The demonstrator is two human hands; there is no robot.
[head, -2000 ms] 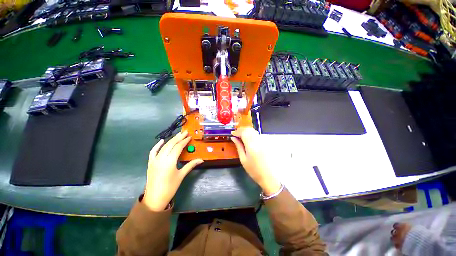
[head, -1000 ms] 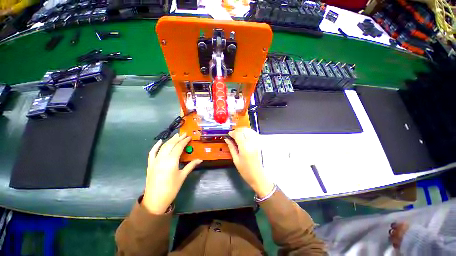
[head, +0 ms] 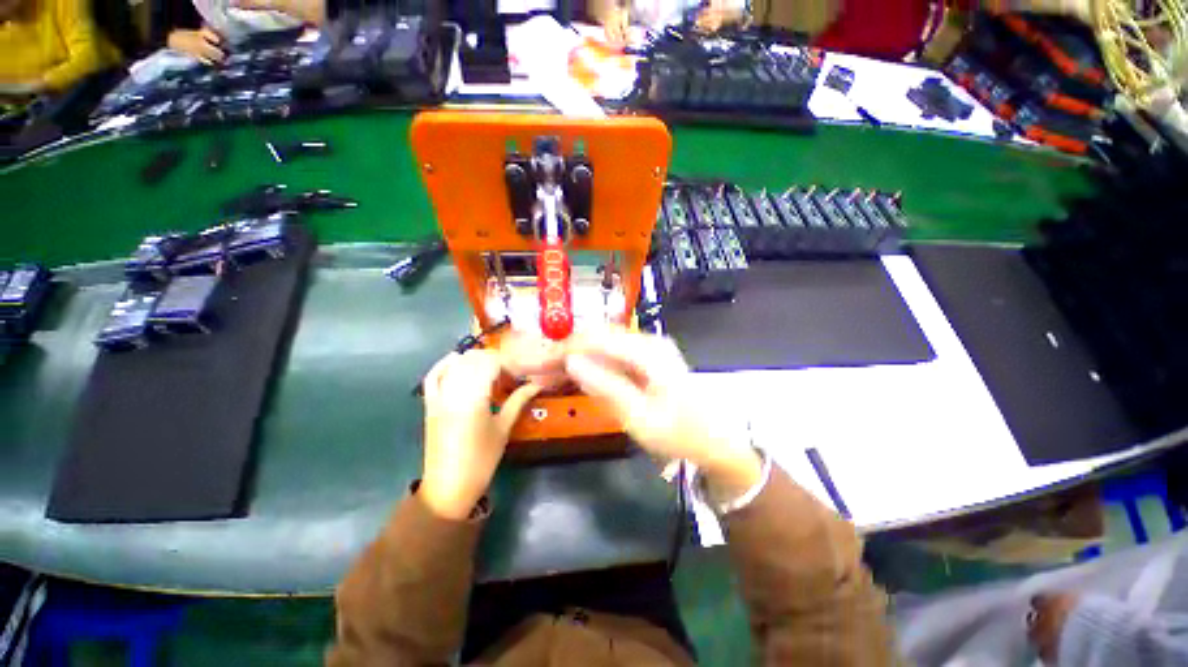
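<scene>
The orange test fixture (head: 456, 176) stands upright in front of me. Its red toggle clamp handle (head: 555, 293) points down over the clear pressing block. My left hand (head: 466, 424) is at the left front of the fixture base, fingers bent, thumb toward the middle. My right hand (head: 651, 397) is blurred, just below and right of the red handle, with its fingers over the front of the nest. The hands hide the green button and most of the nest, and whether either holds anything cannot be made out.
Black units stand in a row (head: 808, 219) behind a black foam mat (head: 834, 319) at right. More units (head: 189, 300) lie on the left foam mat (head: 163, 430). A dark pen (head: 826, 482) lies on white paper (head: 769, 417). Other people's hands show across the line.
The view has tilted up, so the fixture sits lower. My right hand has lifted from the base toward the red handle. My left hand has moved inward over the green button.
</scene>
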